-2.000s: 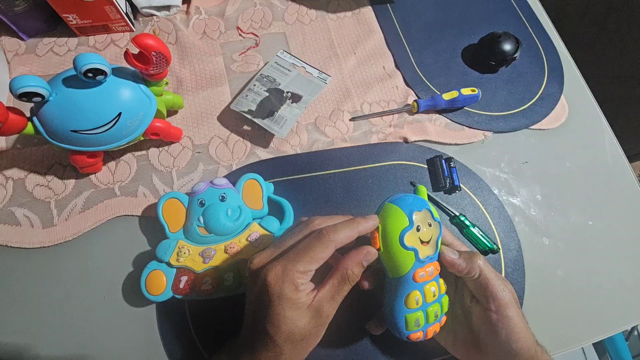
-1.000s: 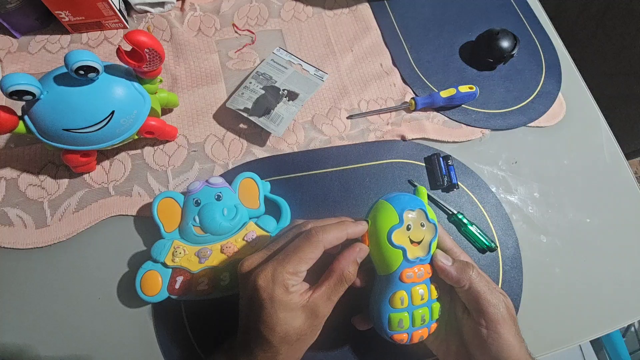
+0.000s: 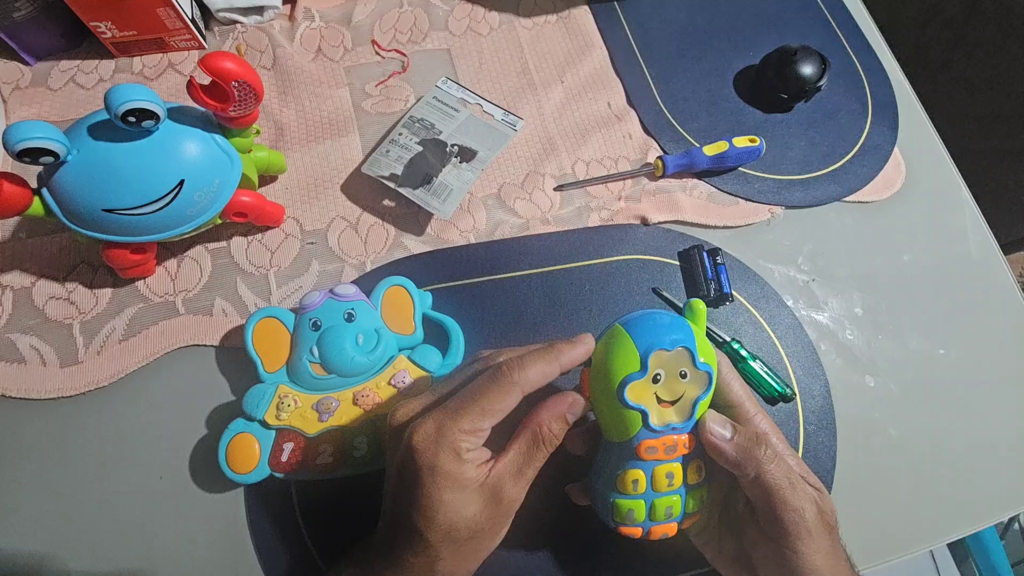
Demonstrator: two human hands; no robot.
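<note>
A blue and green toy phone [image 3: 668, 388] with a smiling face and number keys is upright in my right hand [image 3: 768, 472], the thumb along its right edge. My left hand [image 3: 480, 448] has its index finger and thumb parted at the phone's left side, beside a small orange part; whether they press it is unclear. Partly behind the left hand lies a teal elephant toy keyboard [image 3: 344, 344]. Just beyond the phone are a green-handled screwdriver [image 3: 756, 368], its shaft partly hidden by the antenna, and batteries [image 3: 706, 274].
Both toys are over a dark blue placemat [image 3: 512, 260]. On the lace tablecloth [image 3: 320, 72] are a blue crab toy [image 3: 144, 184] and a battery package [image 3: 442, 148]. A blue-handled screwdriver [image 3: 708, 158] reaches onto another placemat holding a black round object [image 3: 792, 74]. Cartons [image 3: 144, 28] stand far left.
The toy phone has turned slightly and sits more upright than two seconds ago. My left index finger and thumb remain near its left side.
</note>
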